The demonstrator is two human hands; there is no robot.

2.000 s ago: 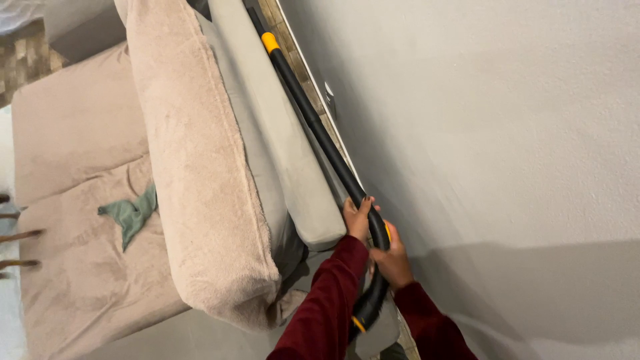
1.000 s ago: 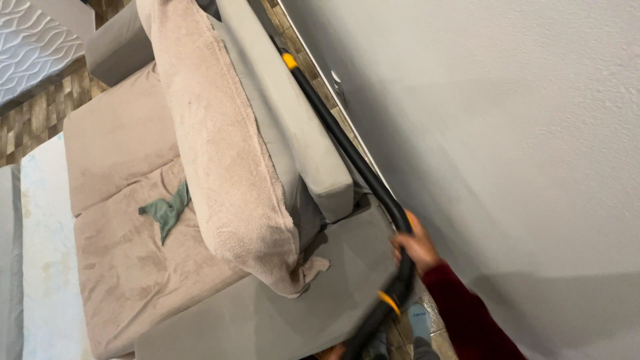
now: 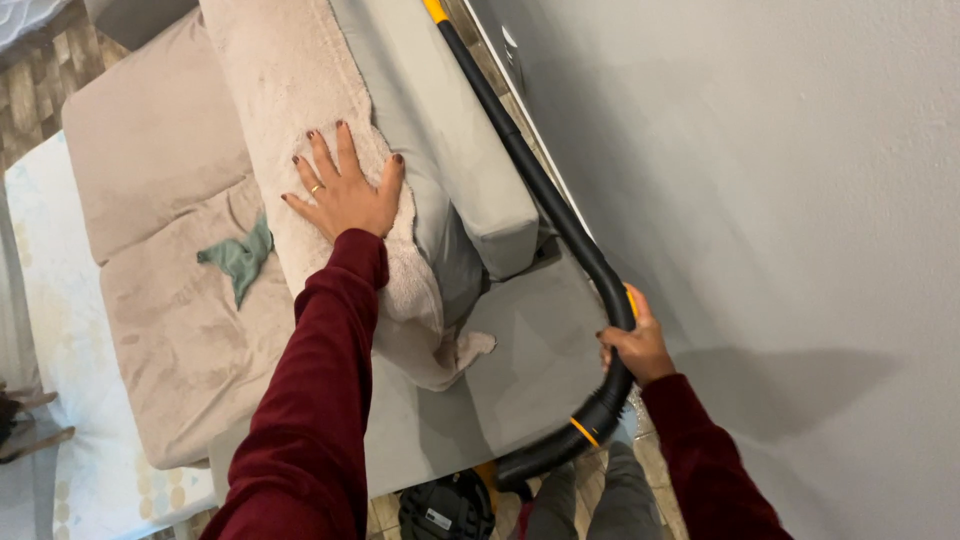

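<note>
My left hand (image 3: 346, 196) lies flat with spread fingers on a beige plush blanket (image 3: 289, 90) draped over the sofa's back cushion. My right hand (image 3: 637, 345) grips the black vacuum cleaner wand (image 3: 551, 199) near its curved handle end. The wand has yellow bands and runs up the narrow gap between the grey sofa backrest (image 3: 457, 135) and the wall; its far end is out of view. A ribbed black hose (image 3: 551, 446) curves from the handle down to the black vacuum cleaner body (image 3: 446, 506) on the floor.
The wall (image 3: 750, 187) rises close on the right. A green cloth (image 3: 241, 259) lies on the beige sofa seat (image 3: 172, 322). A patterned light sheet (image 3: 64, 322) extends at the left. The grey sofa arm (image 3: 532, 345) is below the backrest. Part of an animal shows at the left edge.
My left hand was on the wand two seconds ago and now rests on the blanket. My right hand has kept hold of the wand.
</note>
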